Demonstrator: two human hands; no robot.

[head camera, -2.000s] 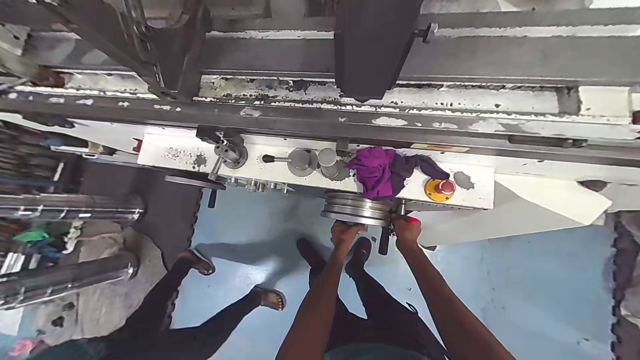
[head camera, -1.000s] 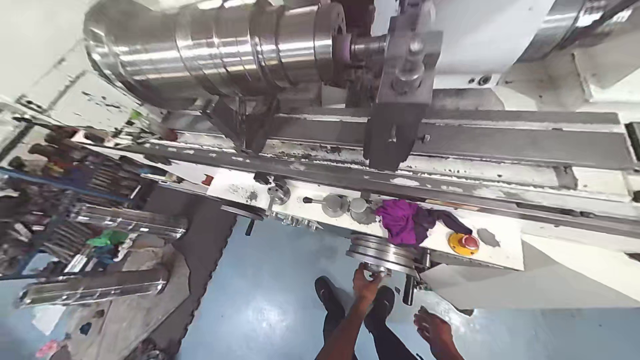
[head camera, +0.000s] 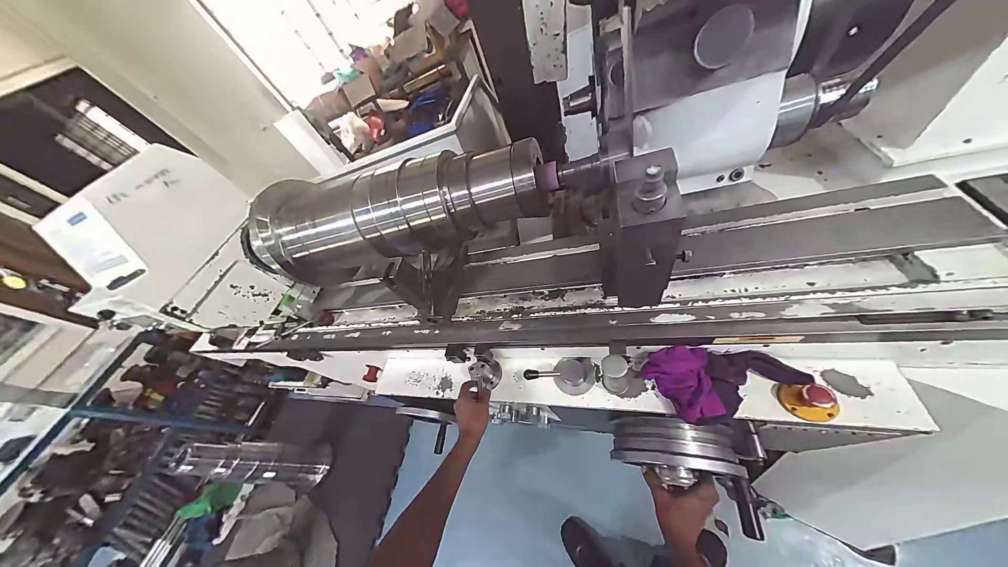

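On the front panel of a grinding machine, my left hand (head camera: 472, 411) has its fingers on a small metal control knob (head camera: 483, 372). My right hand (head camera: 682, 504) grips the hub at the front of a large metal handwheel (head camera: 679, 447), beside its black crank handle (head camera: 746, 508). A purple cloth (head camera: 687, 383) lies on the panel above the wheel, left of a red emergency stop button (head camera: 817, 396) on a yellow base. A lever knob (head camera: 573, 376) sits between my hands. Behind them, a large stepped steel cylinder (head camera: 402, 206) is mounted near a small pink grinding wheel (head camera: 546, 176).
A steel block (head camera: 647, 228) stands on the machine bed beside a dark support bracket (head camera: 433, 287). A smaller handwheel (head camera: 429, 413) projects below the panel at left. Steel cylinders (head camera: 250, 462) and a blue-framed rack (head camera: 157, 421) with many parts stand at the lower left.
My left hand has moved from the large handwheel to the small knob at left. My right hand, hanging free one second ago, is on the handwheel's hub. The view has swung up and left.
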